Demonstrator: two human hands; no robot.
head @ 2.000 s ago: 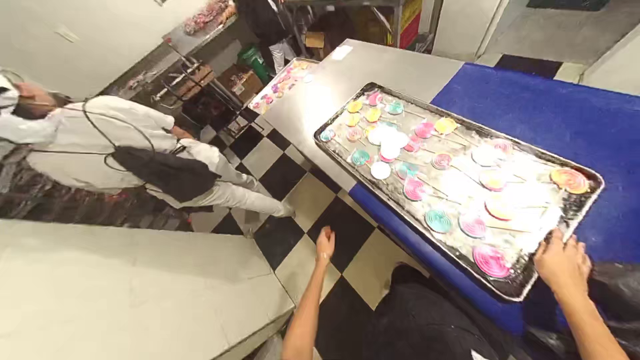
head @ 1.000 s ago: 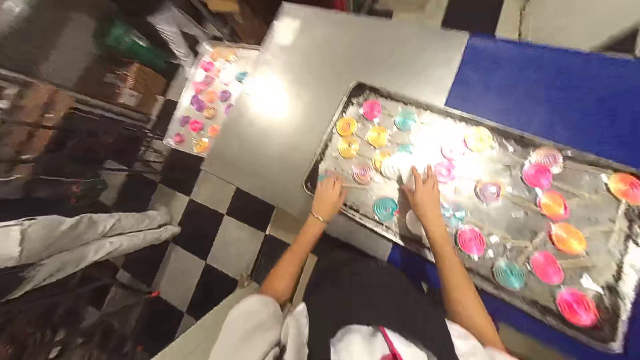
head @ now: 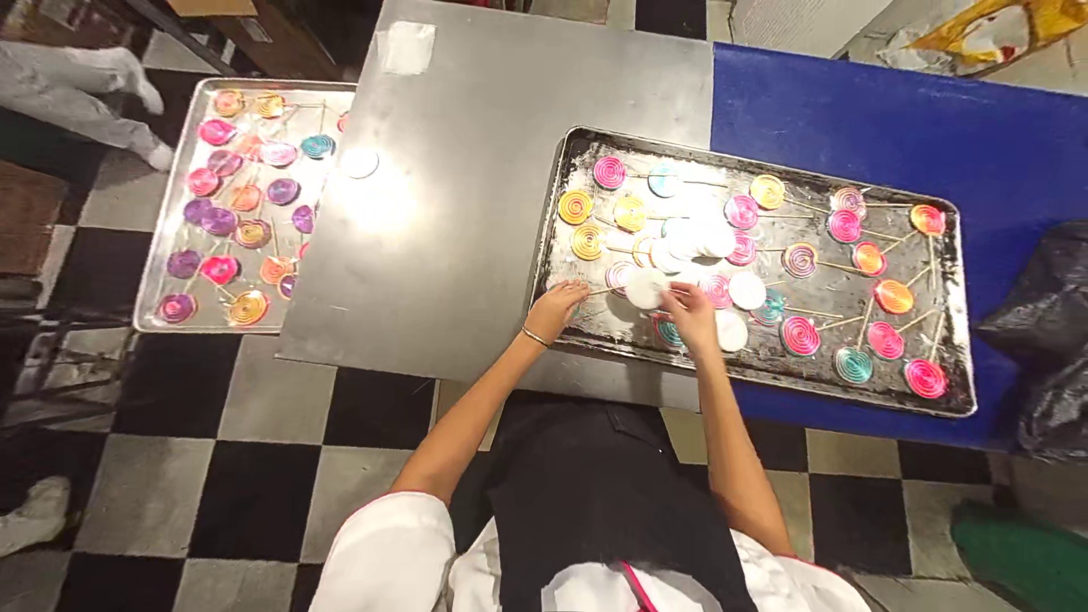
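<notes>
A dark metal baking tray [head: 756, 378] bears several spiral lollipops on sticks, among them a yellow one [head: 575, 206], a pink one [head: 800, 336] and a teal one [head: 853, 365]. White round discs [head: 747, 291] lie among them, some heaped near the middle in bright glare. My right hand [head: 690, 313] has its fingers closed at the edge of a white disc [head: 647, 288] above the tray. My left hand [head: 561, 308] is at the tray's near left corner, fingertips by a lollipop stick; whether it grips anything is hard to tell.
The tray rests partly on a steel table [head: 476, 170] and partly on a blue surface [head: 850, 110]. A second lollipop tray [head: 149, 289] is at the left, beyond the table edge. Black plastic [head: 1050, 340] is at the right. Another person's legs [head: 93, 85] show at the upper left.
My right hand has moved from the tray's right end to its middle and now holds a white disc. My left hand has come up from beside the table to the tray. The view has shifted.
</notes>
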